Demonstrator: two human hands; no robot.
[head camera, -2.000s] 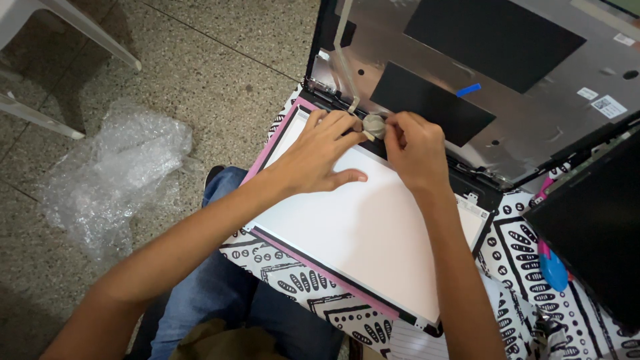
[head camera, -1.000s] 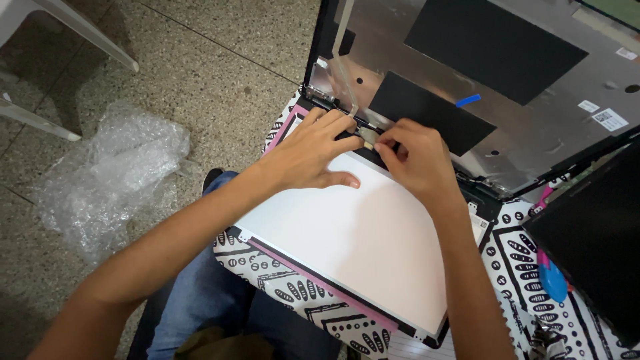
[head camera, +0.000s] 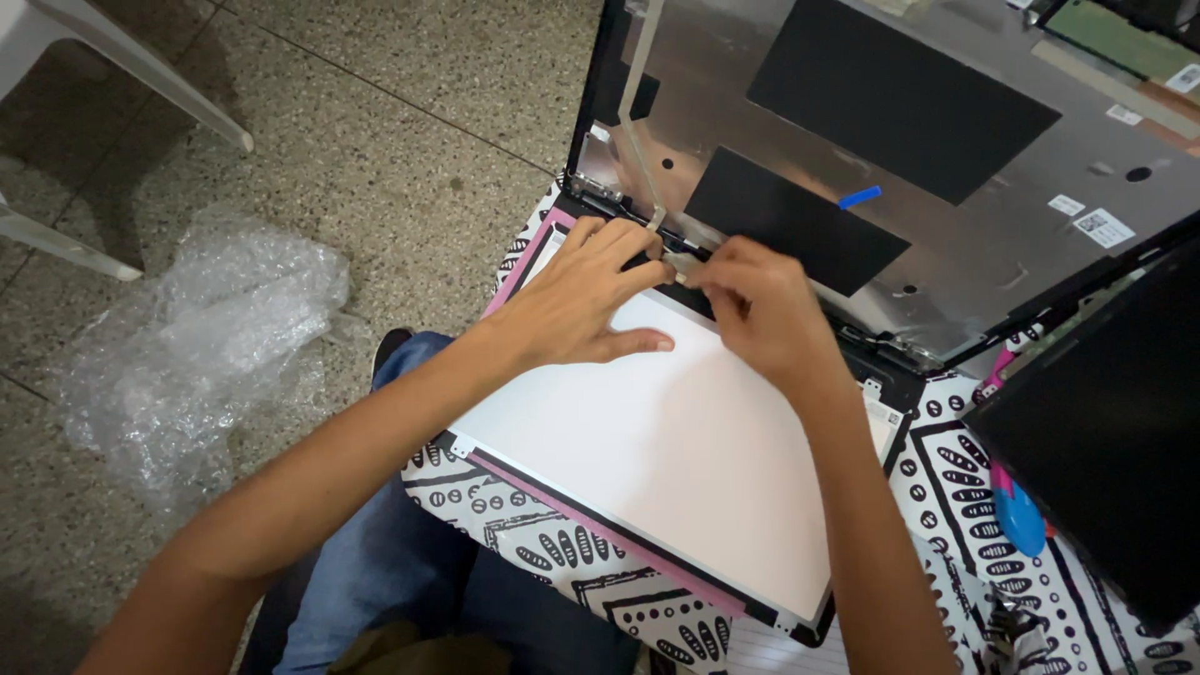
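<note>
A laptop display panel (head camera: 675, 441) lies with its white back up on a pink sheet, over a patterned cloth. Behind it stands the laptop's silver and black lid cover (head camera: 947, 234), tilted up, with a thin flat cable (head camera: 639, 150) running down its left part. My left hand (head camera: 600, 286) rests at the panel's far edge, fingers bent near the cable's lower end, thumb spread over the white back. Close beside it, my right hand (head camera: 764, 295) pinches a small piece of pale tape or connector end (head camera: 682, 272); the fingers hide much of it.
A dark screen panel (head camera: 1106, 422) lies at the right, beside a blue and pink tool (head camera: 1017, 516). Lined paper (head camera: 787, 652) sticks out at the near edge. Bubble wrap (head camera: 206, 366) lies on the floor at the left, near a white plastic chair (head camera: 122, 66).
Two seconds ago a rounded, crumpled pale piece stood up between my fingertips; now it lies lower and is largely covered. My right hand has shifted slightly toward the panel. The left has barely moved.
</note>
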